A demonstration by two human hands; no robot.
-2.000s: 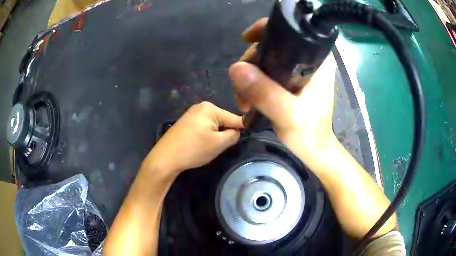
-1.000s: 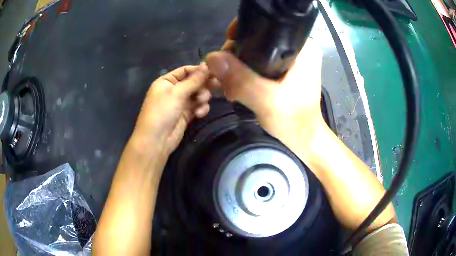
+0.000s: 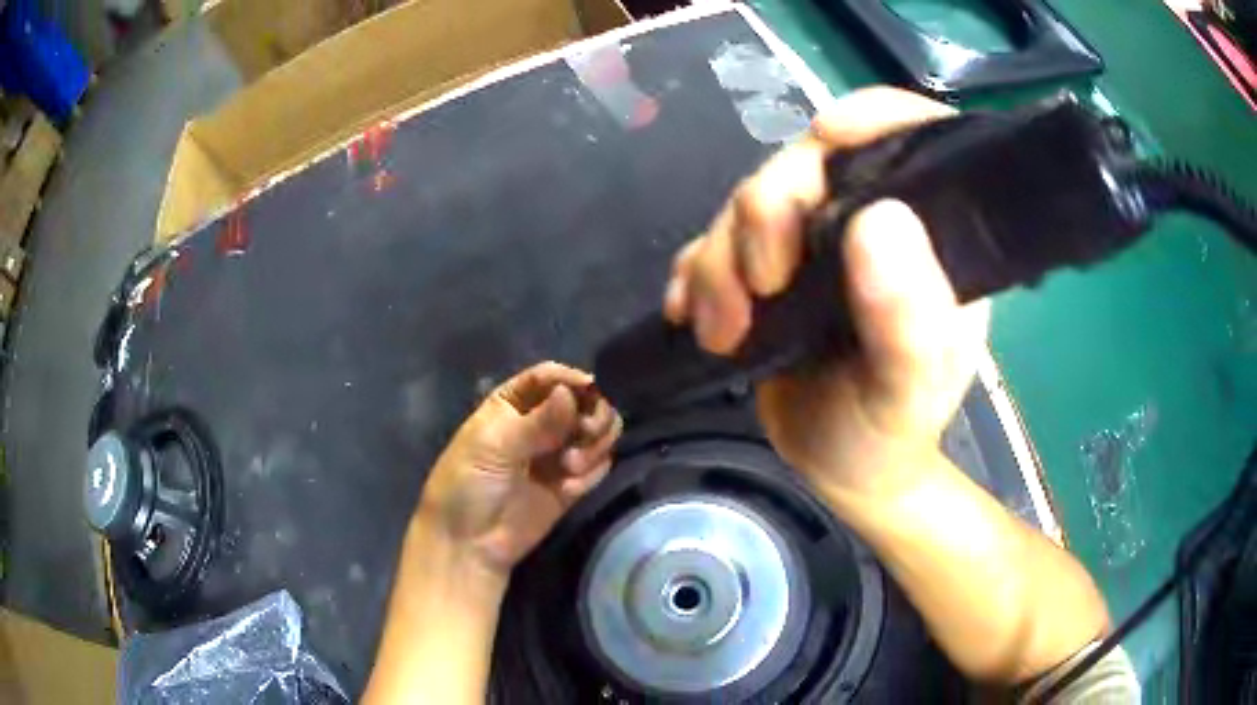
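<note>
My right hand grips the thick black electric screwdriver, now tilted with its narrow end pointing left and down. My left hand is beside that end, thumb and fingertips together; whether a screw is between them cannot be made out. Below both hands lies a round black speaker driver with its silver disc magnet facing up. The panel under it is dark and mostly hidden. A clear plastic bag lies at the lower left, cut off by the frame edge.
Another driver stands near the left edge of the black worn table. An open brown carton is beyond the far edge. An empty black panel lies on the green bench. The black cable runs off right.
The screwdriver has swung from upright to a slanting, nearly level pose. My left hand moved from the panel edge, and its fingertips are now at the tool's narrow end. The view has shifted, showing the carton.
</note>
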